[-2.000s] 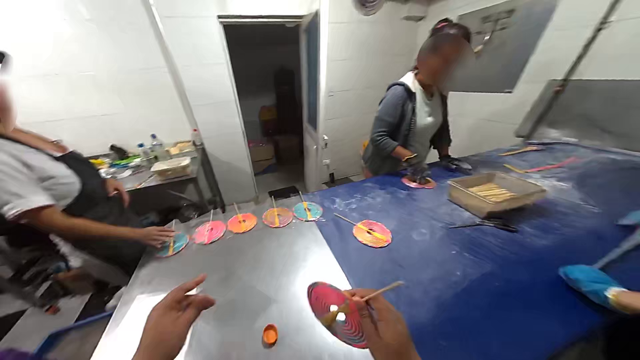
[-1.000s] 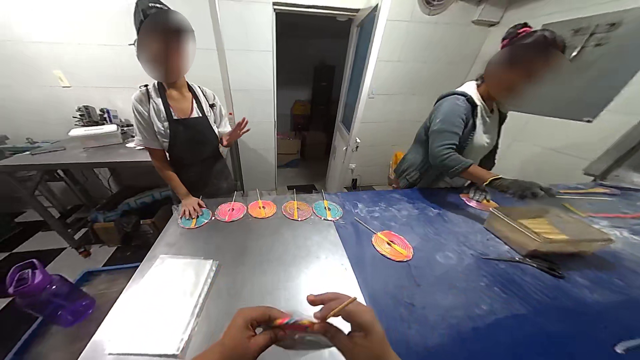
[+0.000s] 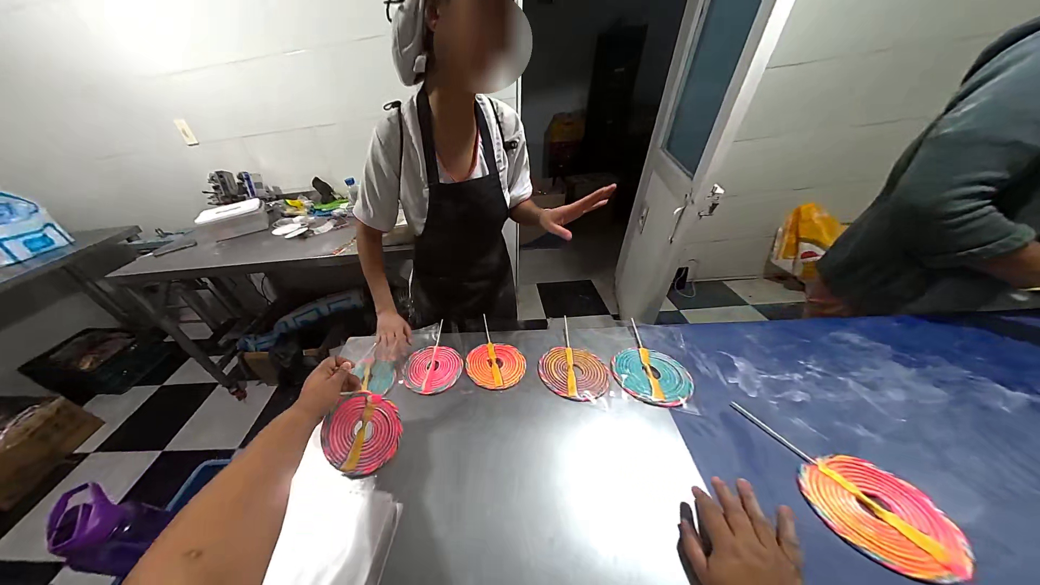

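My left hand (image 3: 327, 385) holds a red and pink spiral lollipop (image 3: 361, 434) by its top end, above the stack of clear sheets on the metal table (image 3: 520, 487). Fingers spread, my right hand (image 3: 741, 532) lies palm down near the blue surface's edge and holds nothing. Along the table's far edge lie a teal lollipop (image 3: 380, 376) under a co-worker's hand, a pink one (image 3: 432, 370), an orange one (image 3: 496, 366), a multicoloured one (image 3: 574, 373) and another teal one (image 3: 652, 376). A larger pink and orange lollipop (image 3: 886, 518) rests on the blue surface at right.
A co-worker in a black apron (image 3: 463, 244) stands across the table, one hand raised. Another person's sleeve (image 3: 942, 171) shows at right. Plastic sheets (image 3: 333, 528) lie at the table's left edge, beside a purple jug (image 3: 106, 528). A side table (image 3: 268, 248) bears a lidded white container.
The red and pink lollipop, between both hands a second ago, is now in my left hand alone at the left. My right hand has let go and come down on the table. The view has turned left.
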